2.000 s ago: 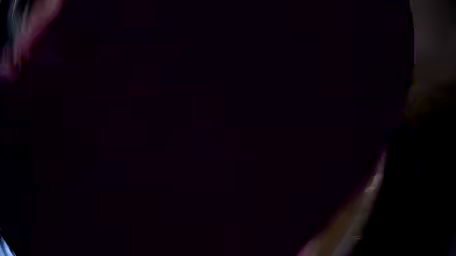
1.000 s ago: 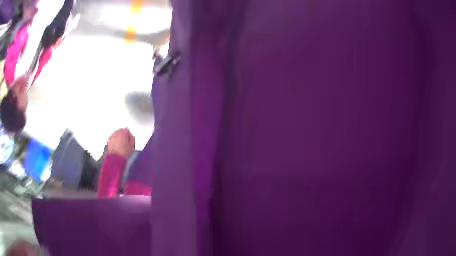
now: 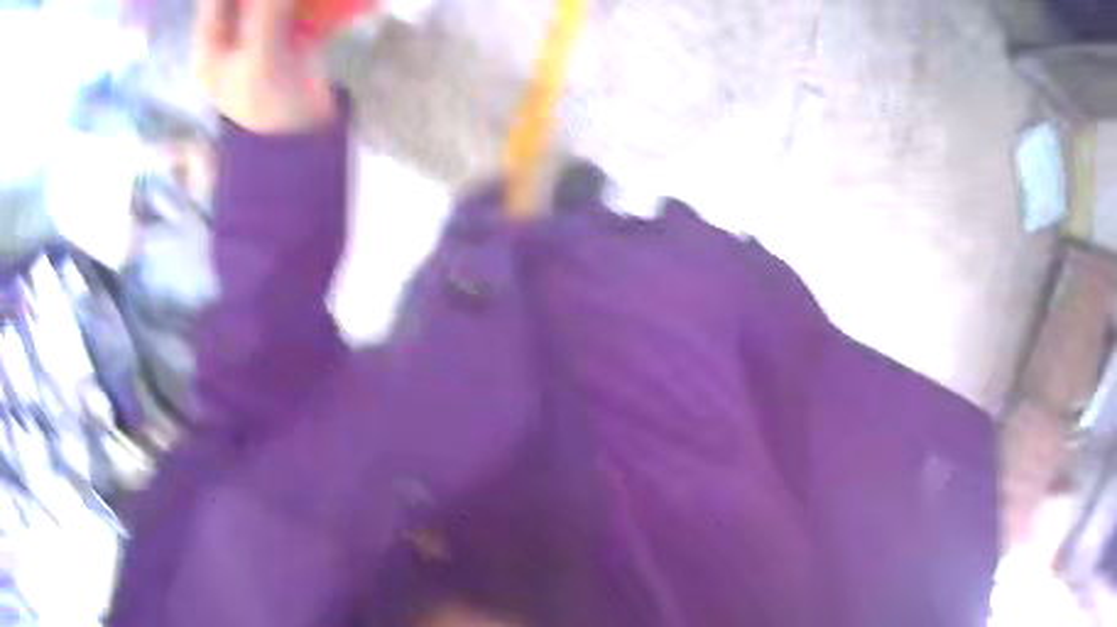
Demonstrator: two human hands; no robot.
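My left hand (image 3: 263,67) is at the top left, blurred and cut off by the upper edge, at the end of a purple sleeve. A bright orange-red item (image 3: 333,12) shows at its inner side and seems held by the fingers; its shape is unclear. My purple garment (image 3: 661,392) fills the lower middle. My right hand cannot be made out; the right side of the garment shows no hand. A small skin-toned patch at the bottom edge is too blurred to name.
Pale grey floor (image 3: 735,98) with a yellow line (image 3: 539,110) lies beyond the garment. Blurred white and dark items (image 3: 74,367) are at the left. Brownish box-like things (image 3: 1072,319) and a pale blue-white patch (image 3: 1042,176) are at the right edge.
The view has gone from near dark, to purple cloth filling the right side, to my body and the floor. My left hand with the orange-red item now shows at the top left.
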